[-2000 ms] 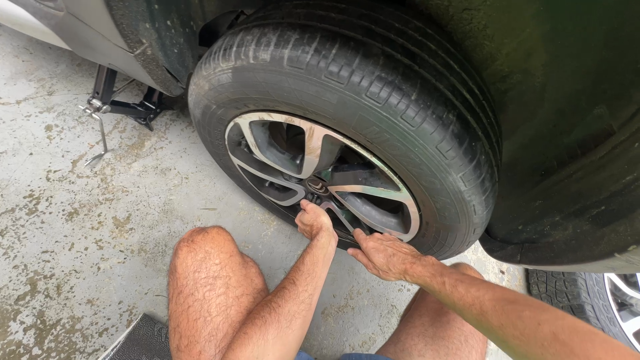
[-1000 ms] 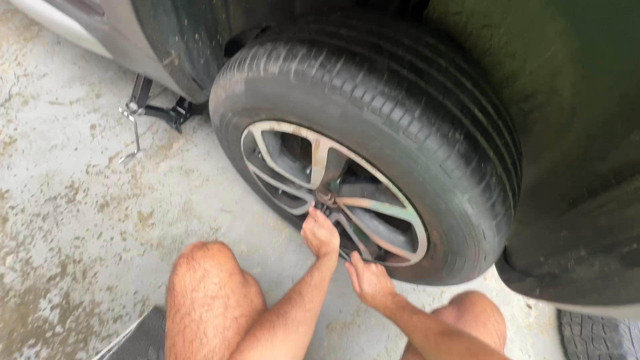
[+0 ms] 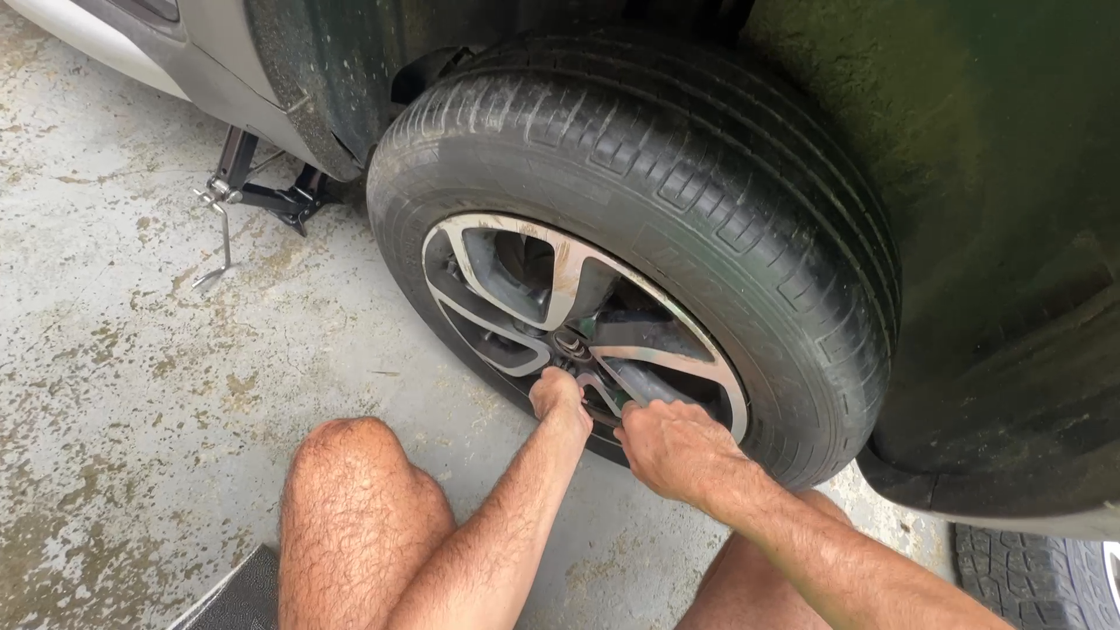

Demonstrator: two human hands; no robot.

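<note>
A car wheel [image 3: 560,271] with a two-tone alloy rim and a black tire fills the wheel arch in front of me. My left hand [image 3: 558,394] is curled at the lower part of the hub, just below the center cap [image 3: 570,344]; its fingertips are hidden, and what they grip does not show clearly. To its right, my right hand [image 3: 669,442] is bent over the lower edge of the rim, its fingers mostly out of sight behind the back of the hand. Whether it holds a tool cannot be made out.
A black scissor jack [image 3: 271,197] with a metal crank [image 3: 226,241] stands under the car's sill at left. Another tire [image 3: 1006,569] lies at the lower right. A dark textured mat [image 3: 241,599] is at the lower left. My knees are close below the wheel.
Both hands have stayed at the lower part of the rim. The right hand's pose has changed, its back now turned more toward me. The view has shifted slightly.
</note>
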